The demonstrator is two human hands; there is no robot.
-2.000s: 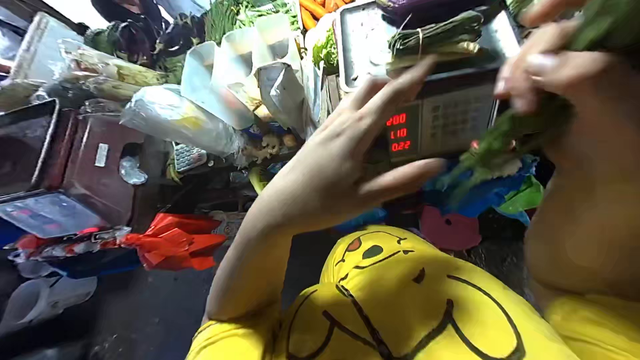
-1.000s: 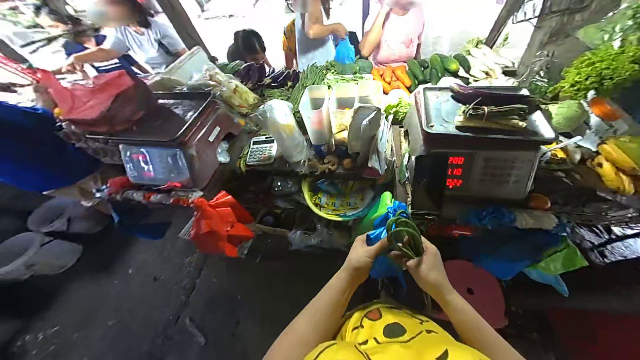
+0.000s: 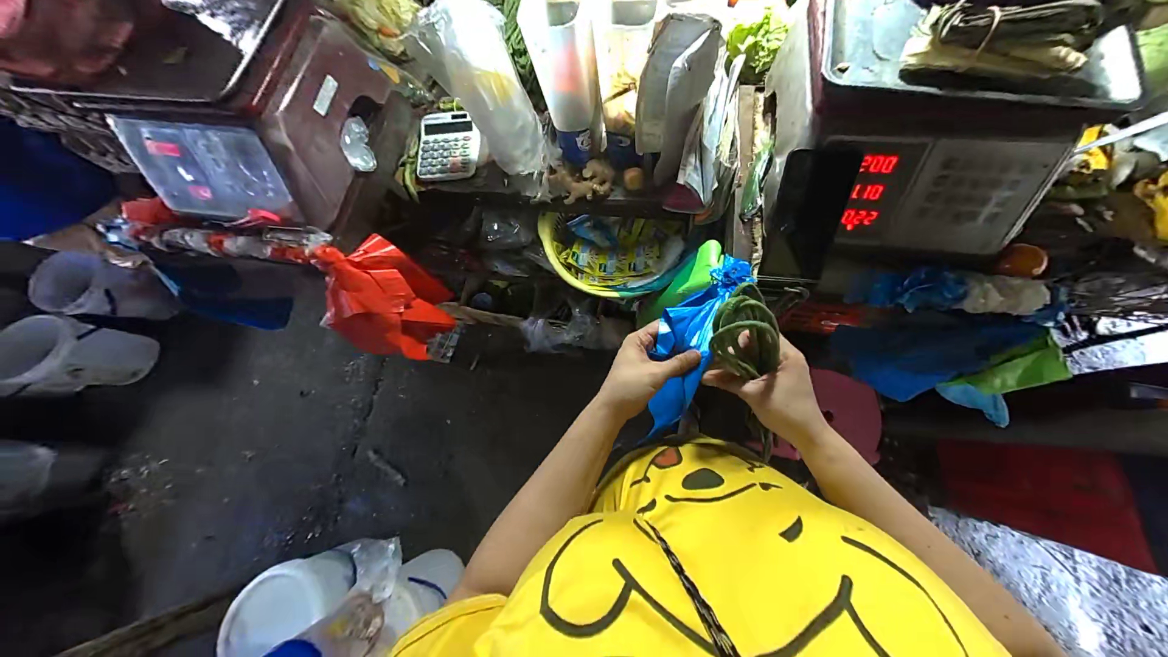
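Observation:
My left hand (image 3: 643, 372) pinches a blue plastic bag (image 3: 686, 342) between thumb and fingers; the bag hangs in front of the stall, just above my lap. Close beside it, my right hand (image 3: 771, 383) is closed around a coiled bundle of long green beans (image 3: 745, 330), whose loops touch the bag. Ahead to the right, a digital scale (image 3: 967, 196) with red lit digits carries a tied bundle of vegetables (image 3: 1008, 41) on its metal tray. Whether any of the beans are inside the bag cannot be told.
A second scale (image 3: 205, 169) stands at the left, with red plastic bags (image 3: 379, 297) hanging below it. A calculator (image 3: 448, 146), clear containers (image 3: 563, 64) and a yellow basket of packets (image 3: 547, 251) lie ahead. White buckets (image 3: 287, 598) stand on the floor at lower left.
Two seconds ago my left hand was spread near the scale and my right hand held greens beside it. Both hands are now lower and together, with the blue bag and the coiled bundle.

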